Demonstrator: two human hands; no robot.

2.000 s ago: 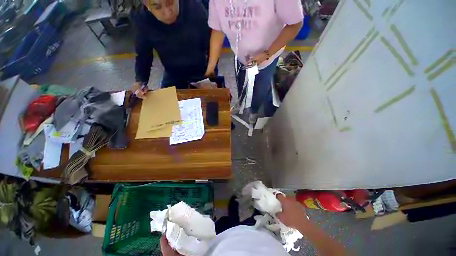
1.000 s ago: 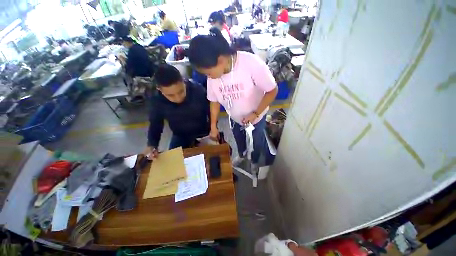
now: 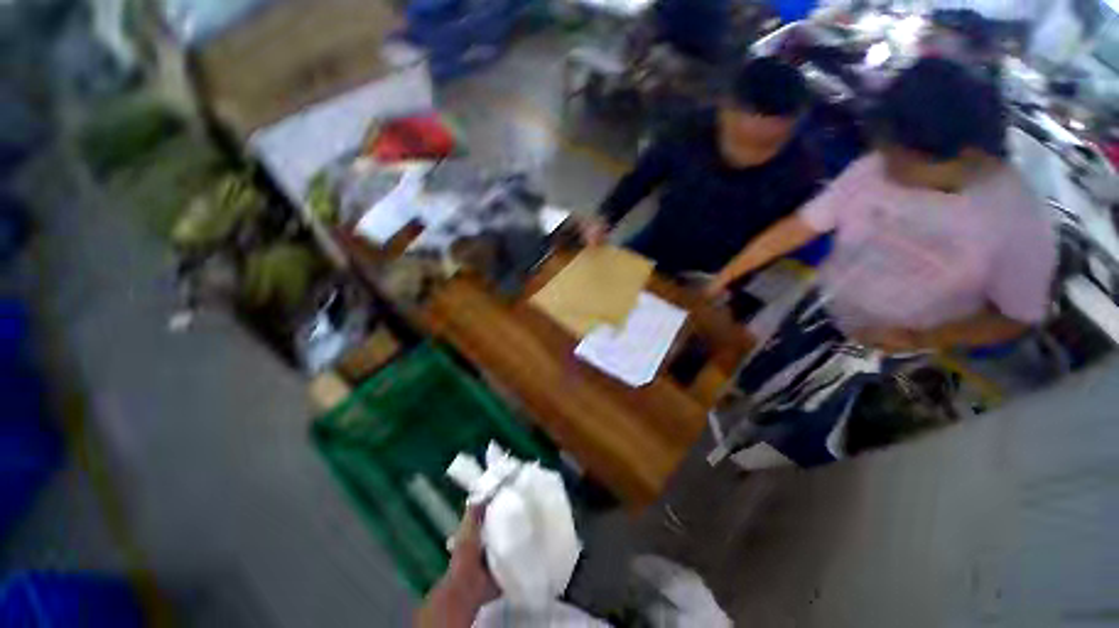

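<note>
My left hand (image 3: 464, 567) is at the bottom centre, shut on a bundle of white cut pieces (image 3: 530, 528) that stands up from the fingers. The bundle is in front of the right part of the green crate (image 3: 368, 485). A second white bundle (image 3: 675, 591) shows blurred at the bottom edge, right of the first. My right hand cannot be made out there. The frame is blurred by motion.
The wooden desk (image 3: 589, 423) bears a brown envelope (image 3: 595, 288), a white form (image 3: 634, 339) and a cloth heap (image 3: 472, 221). Two people are behind it. Olive bundles (image 3: 276, 272) lie left of the desk, blue crates (image 3: 68, 601) at far left. A pale panel (image 3: 982, 515) is at lower right.
The view has swung left and down, so the desk now runs diagonally. The green crate and my left hand with its white bundle are back in view. My right hand is no longer distinguishable.
</note>
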